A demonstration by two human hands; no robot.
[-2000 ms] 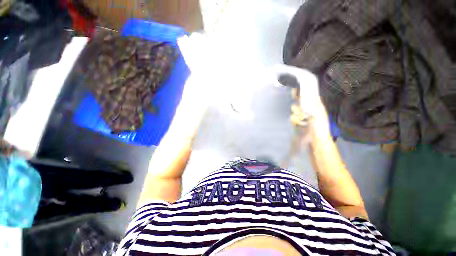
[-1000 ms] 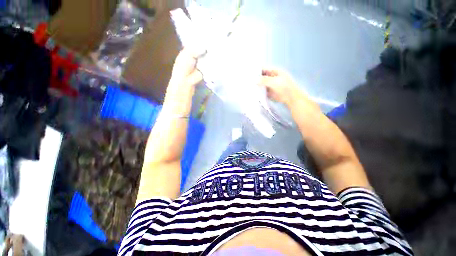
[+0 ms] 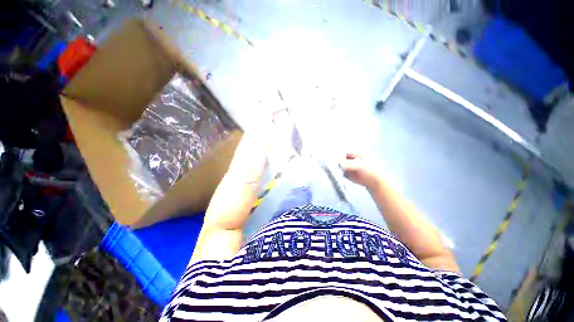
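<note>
White cut fabric pieces (image 3: pixel 308 129) are held up in front of my chest. Strong glare washes out most of them; a few thin dark edges and a narrow strip pointing down toward my shirt show. My left hand (image 3: pixel 272 122) is at their left side, almost bleached out, closed on them as far as the glare lets me see. My right hand (image 3: pixel 358 168) is at their lower right side with curled fingers, holding their edge. The exact finger grip is hidden by the glare.
An open cardboard box (image 3: pixel 94 148) with clear plastic inside stands left, beside a blue bin (image 3: pixel 140 261) and dark patterned cloth. A white metal stand foot (image 3: pixel 469 110) lies ahead right on grey floor with yellow-black tape. A blue object (image 3: pixel 519 56) is upper right.
The view has moved along: the cardboard box and taped floor now show, and the dark cloth pile on the right has left view. The white pieces remain between my hands.
</note>
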